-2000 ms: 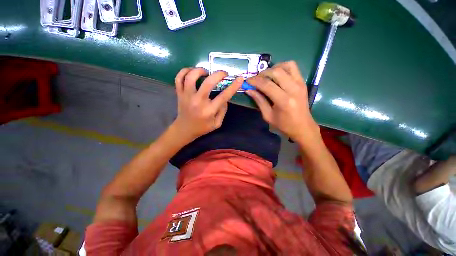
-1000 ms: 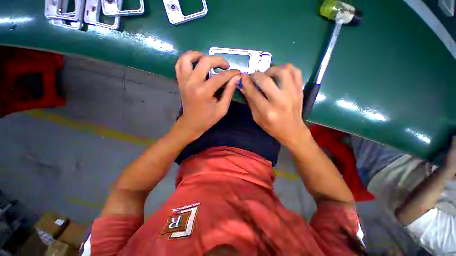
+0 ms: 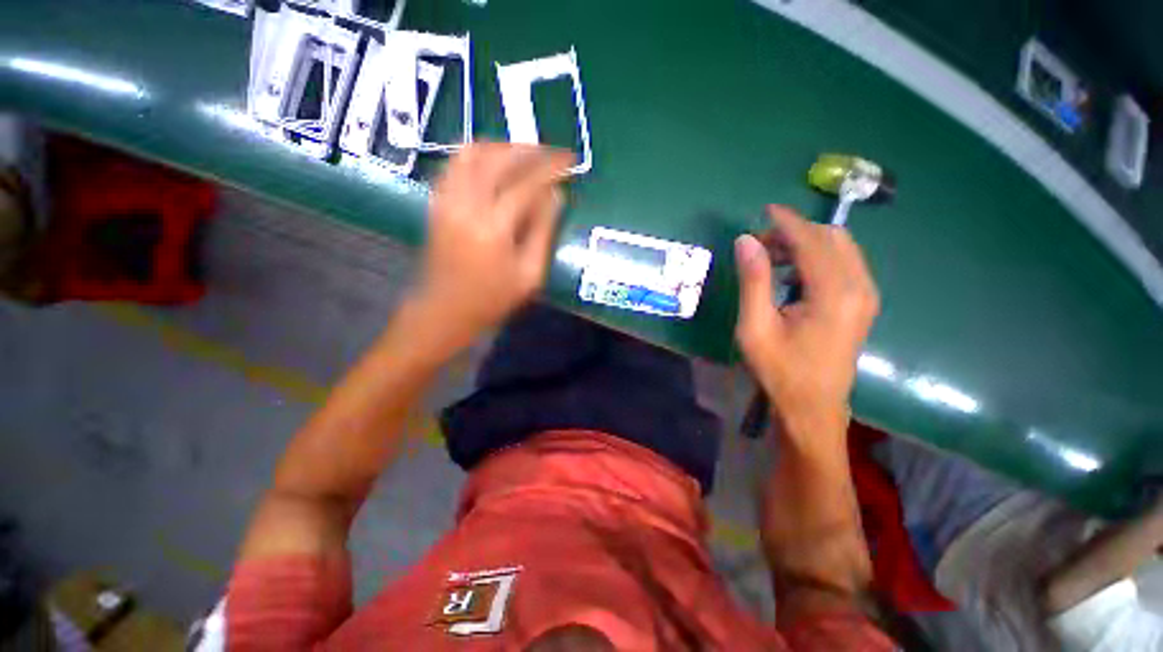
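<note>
The half-assembled unit [image 3: 644, 273] lies on the bench's near edge between my hands, untouched, with a window opening and blue and green parts along its near side. My left hand [image 3: 491, 223] is blurred; its fingertips are at the near end of a single white front frame [image 3: 519, 102], and a grip cannot be made out. My right hand [image 3: 810, 299] is over the handle of the mallet [image 3: 851, 178], thumb and fingers apart. The mallet's yellow-green face points left, and my hand partly hides its handle.
Overlapping white front frames [image 3: 344, 89] lie at the back left of the green bench [image 3: 689, 127]. Two units [image 3: 1052, 87] are on the belt beyond the pale rail at top right. Red stools [image 3: 140, 236] stand below. Another person's arm [image 3: 1103, 567] shows at lower right.
Both hands have let go of the unit and moved apart, the left to the single front frame, the right to the mallet handle. The view has shifted, showing more of the bench and belt.
</note>
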